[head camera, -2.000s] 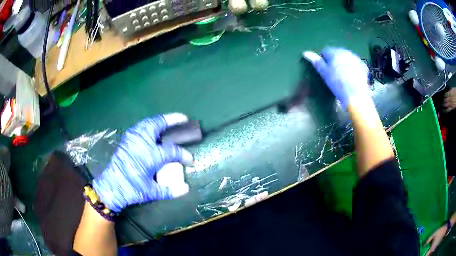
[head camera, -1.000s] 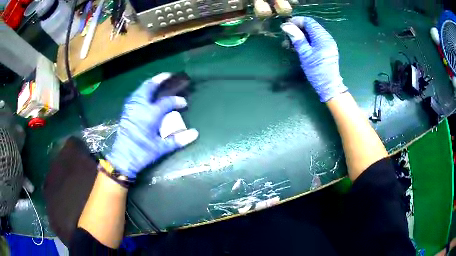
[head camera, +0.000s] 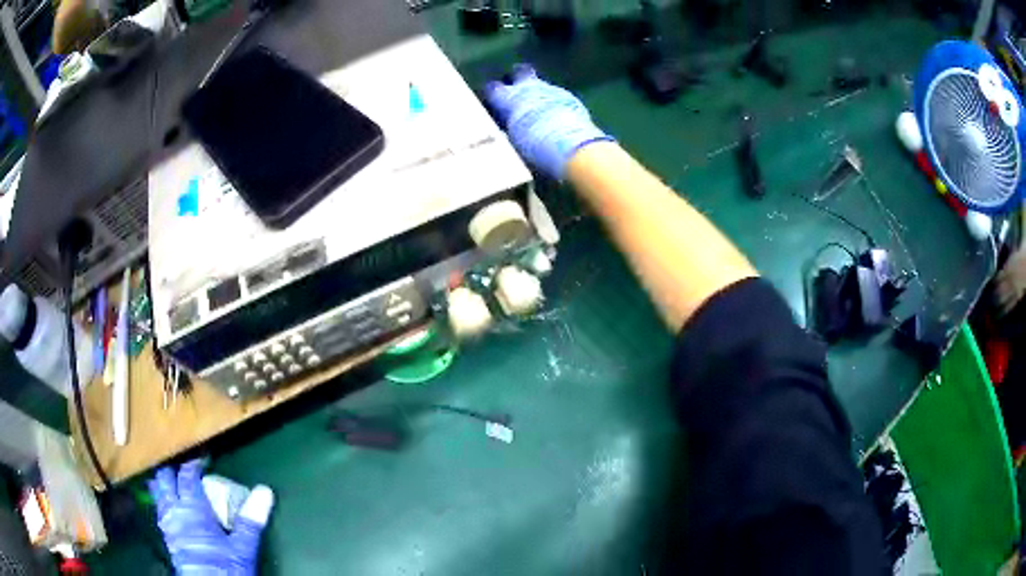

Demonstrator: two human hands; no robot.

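Note:
A black adapter (head camera: 366,430) lies on the green bench in front of the instrument, its thin cable running right to a small pale end (head camera: 498,431). The cream-grey instrument (head camera: 338,270) has a dark display, button rows and round cream terminals (head camera: 491,302) at its front right corner. My left hand (head camera: 208,527), in a striped blue glove, is at the lower left, cut off by the bottom edge, with a white block (head camera: 228,498) between thumb and fingers. My right hand (head camera: 546,122), gloved, is by the instrument's far right side; its fingertips are blurred and any held thing is not clear.
A flat black slab (head camera: 287,135) lies on the instrument. Black adapters and cables (head camera: 857,295) lie at the right; more dark pieces lie at the back. A blue fan (head camera: 970,126) and green bin (head camera: 968,450) are at the right, a small carton (head camera: 70,495) at the left.
The view has shifted to show the instrument's top. The adapter has left my left hand and lies on the bench. My right hand has moved from the front terminals to beside the instrument's far side.

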